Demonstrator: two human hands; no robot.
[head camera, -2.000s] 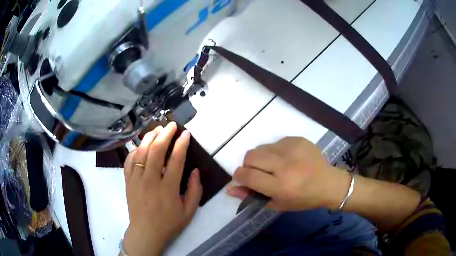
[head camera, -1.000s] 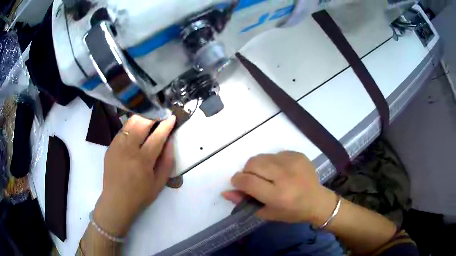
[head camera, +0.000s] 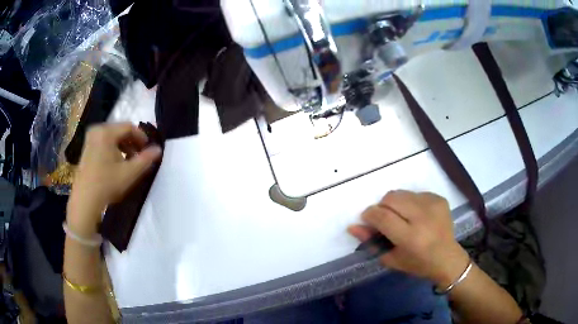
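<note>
My left hand (head camera: 117, 161) is at the left of the table, thumb and fingers pinched at the upper end of a long dark brown piece (head camera: 131, 212); the fingertips are slightly blurred. My right hand (head camera: 412, 234) rests near the table's front edge, curled around dark thread snips (head camera: 375, 245). The binding strip (head camera: 437, 139) runs from behind the machine head's needle area to the front edge and loops back. The presser foot area (head camera: 323, 117) has no hand at it. Dark cut pieces (head camera: 234, 92) lie left of the sewing machine head (head camera: 279, 63).
A grey tab (head camera: 369, 114) sits beside the foot. A grey-brown notch (head camera: 287, 197) lies in the white table. A dark fabric pile (head camera: 165, 31) is behind at left. A crumpled clear plastic bag (head camera: 57, 76) lies at far left. The ruler-marked edge (head camera: 304, 278) curves along the front.
My left hand has left the needle area and moved left to the long dark piece. The small panel is no longer under it. My right hand still holds the snips. The view has shifted left.
</note>
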